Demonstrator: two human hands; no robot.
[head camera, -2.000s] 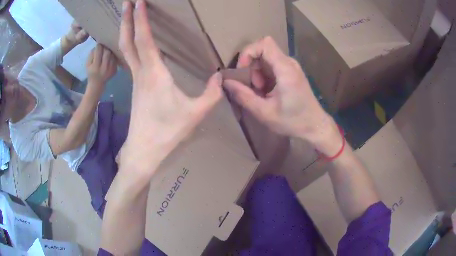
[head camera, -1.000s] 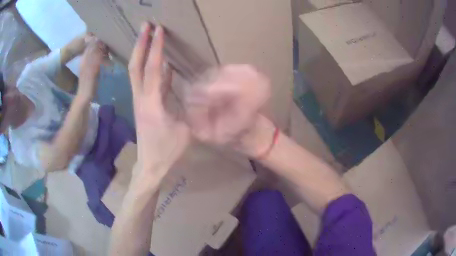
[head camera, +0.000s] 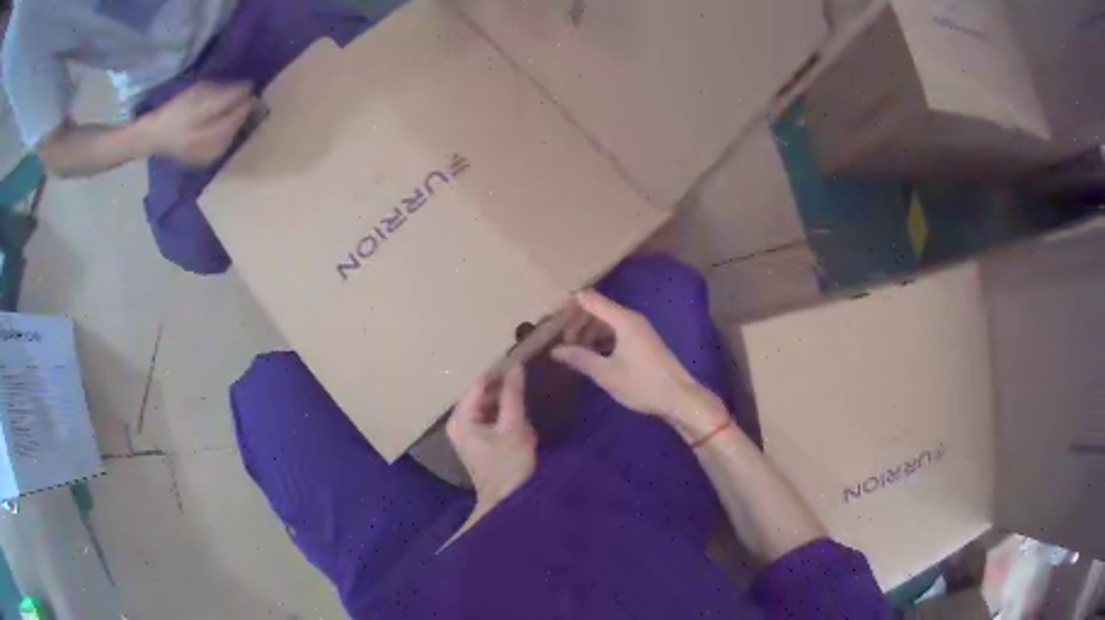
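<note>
A large brown shipping carton (head camera: 400, 279) with dark FURRION print lies slanted between my purple-clothed legs. My left hand (head camera: 494, 424) and my right hand (head camera: 612, 351) meet at its near edge. Their fingers pinch a narrow brown locking tab (head camera: 539, 343) at that edge, close to a small dark slot (head camera: 524, 329). The left fingertips are on the tab's left end and the right thumb and fingers on its right end. The inside of the tab fold is hidden by the fingers.
Another FURRION carton (head camera: 891, 400) stands to the right. An open carton (head camera: 933, 85) stands at the upper right on the green floor. A person's hand (head camera: 200, 121) is near the carton's upper left. A white printed box (head camera: 49, 406) is at the far left, with floor cardboard (head camera: 182, 375) beside it.
The view has shifted down toward my lap. Both hands have moved from the carton's upper seam to its near edge and now hold the tab there. The other person's hand is lower against the carton.
</note>
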